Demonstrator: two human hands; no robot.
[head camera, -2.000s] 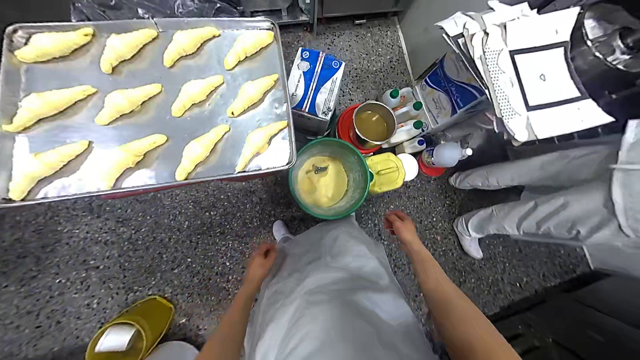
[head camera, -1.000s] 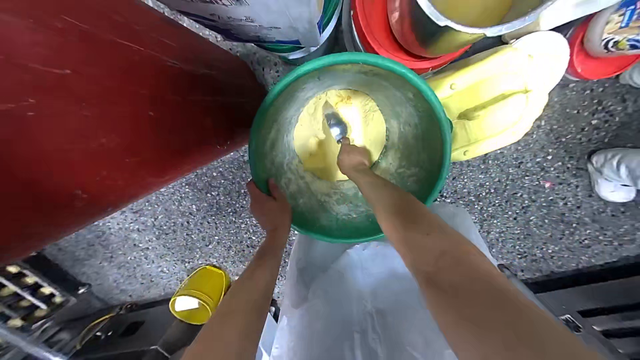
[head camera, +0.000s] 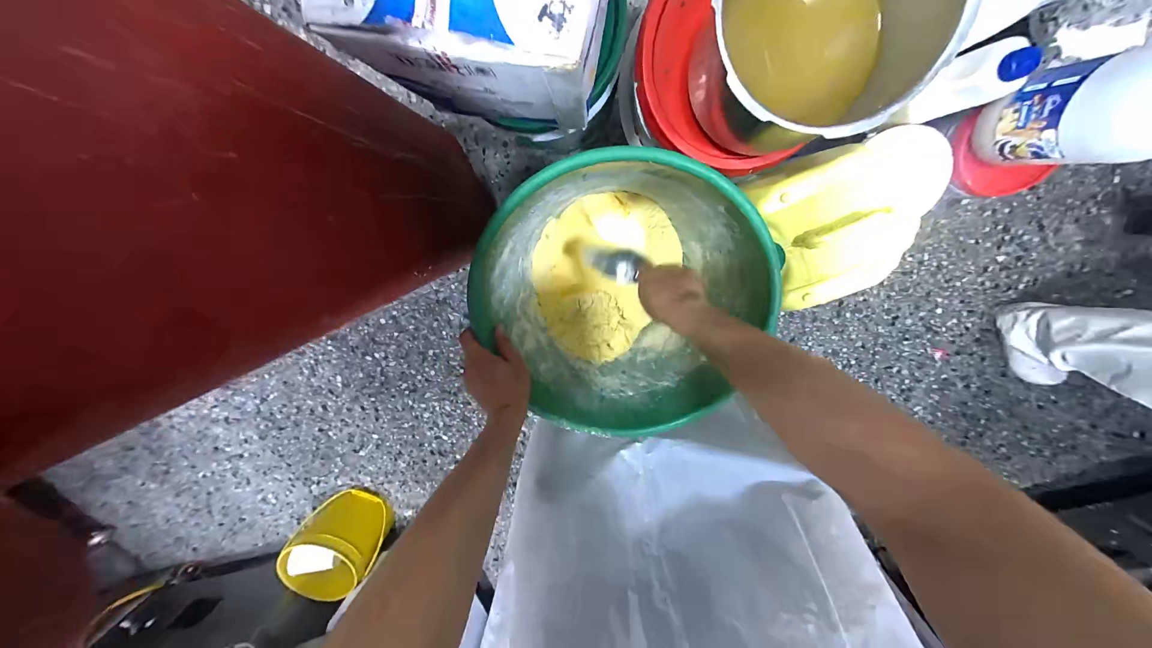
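Observation:
A green plastic basin (head camera: 621, 423) stands in front of me, its inside dusted with flour-like residue. Pale yellow powder (head camera: 594, 315) lies in its bottom, partly clumped. My left hand (head camera: 498, 371) grips the basin's rim at the lower left. In my right hand (head camera: 670, 292), over the powder, is a metal scoop or spoon (head camera: 621, 264); its handle is hidden in the fist and its tip is motion-blurred.
A red panel (head camera: 225, 207) fills the left. Behind the basin are a carton (head camera: 504, 81), a red bucket (head camera: 664, 81) and a metal pot (head camera: 940, 76) of yellowish liquid. Yellow plastic containers (head camera: 837, 243) touch its right side. Bottles and a person's shoe (head camera: 1030, 342) are farther right; a yellow bucket (head camera: 337, 544) is lower left.
Two seconds ago both hands were apart and off the basin; since then the left has taken the rim and the right the scoop. The scoop has shifted within the powder. The view has moved closer.

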